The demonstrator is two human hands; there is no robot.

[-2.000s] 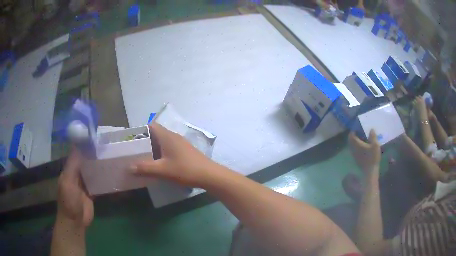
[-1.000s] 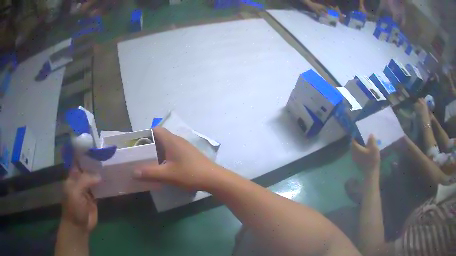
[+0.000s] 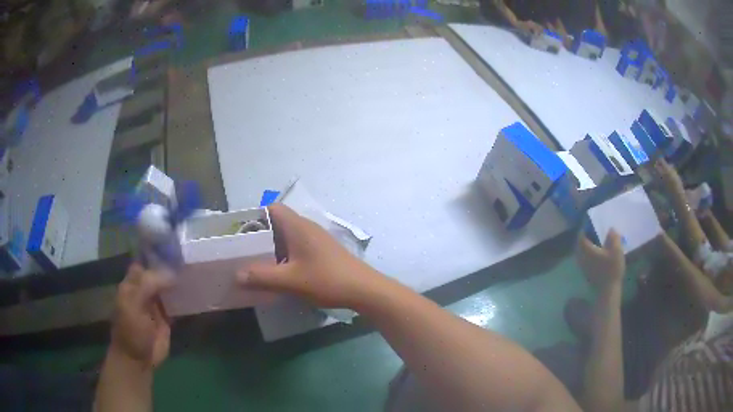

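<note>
My right hand (image 3: 309, 261) grips the right end of the white inner box (image 3: 213, 283), thumb on its front face. The box is open at the top and a small pale curved item (image 3: 252, 227) shows inside. My left hand (image 3: 143, 314) is at the box's left end, below the small fan (image 3: 154, 217). The fan has a white hub and blurred blue blades, and stands up beside the box. Its lower body is blurred and partly hidden by my left hand. A white flap stands up behind the fan.
A crinkled bag (image 3: 325, 221) lies at the near table edge behind my right hand. A blue-and-white retail box (image 3: 518, 177) stands on the white table (image 3: 337, 121). Another worker's hand (image 3: 604, 257) holds a white box (image 3: 627, 219) at right. More retail boxes stand beyond.
The view has shifted, so the scene sits slightly farther right and lower. The fan blades, distinct a second ago, are blurred again. Both hands keep their hold.
</note>
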